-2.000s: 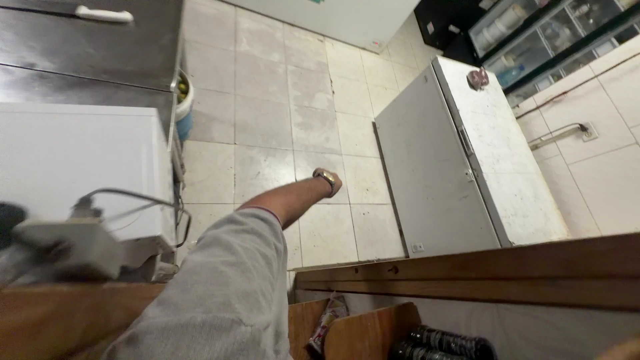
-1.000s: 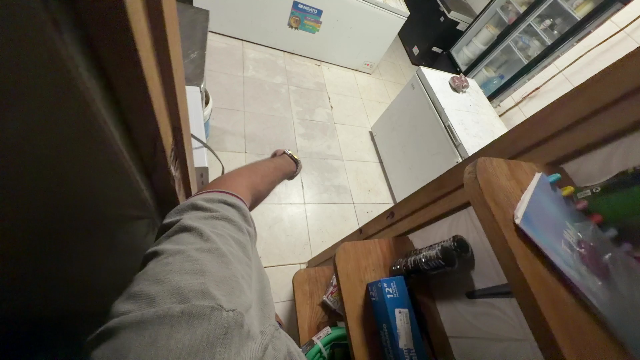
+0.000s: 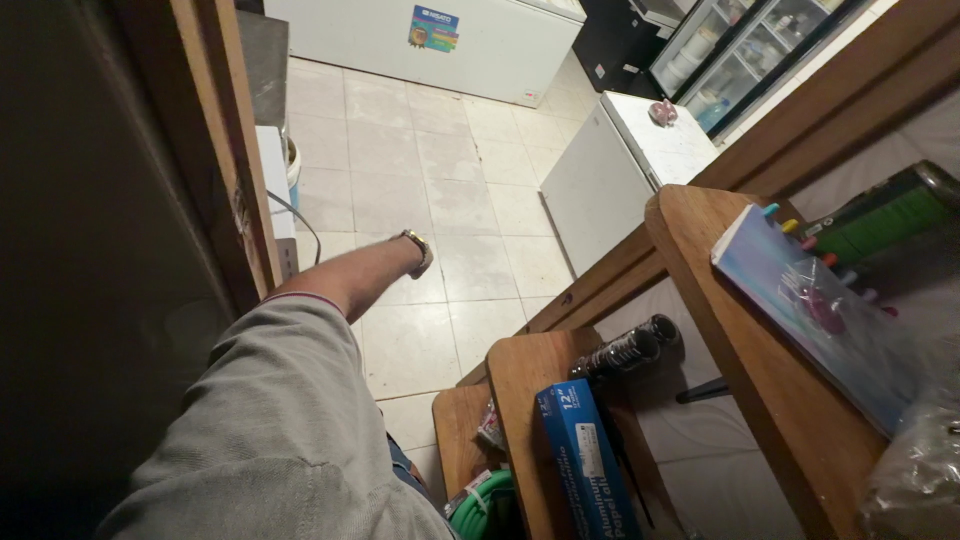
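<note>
My left hand [image 3: 424, 262] hangs over the tiled floor [image 3: 405, 337], with a metal watch [image 3: 417, 241] on its wrist and a grey sleeve [image 3: 277, 397] up the arm. Its fingers are mostly hidden behind the wrist, so whether they hold anything cannot be told. No object is seen touching it. My right hand is out of the frame. To the right of the arm, wooden shelves [image 3: 517, 360] bear a blue box of aluminium foil [image 3: 581, 450], dark ribbed cylinders [image 3: 615, 356], a coiled green hose [image 3: 484, 510] and a pale blue notebook [image 3: 795, 300] beside pens.
A white chest freezer [image 3: 360, 37] stands at the back. A smaller white freezer [image 3: 600, 180], with a reddish object [image 3: 663, 112] on top, stands at right, near a glass-door refrigerator [image 3: 705, 60]. A wooden door frame [image 3: 225, 150] bounds the left. A cable [image 3: 300, 217] hangs beside a white appliance [image 3: 274, 180].
The view has shifted a lot, bringing the door frame and the shelves with the foil box into sight. My left arm stays stretched out over the floor.
</note>
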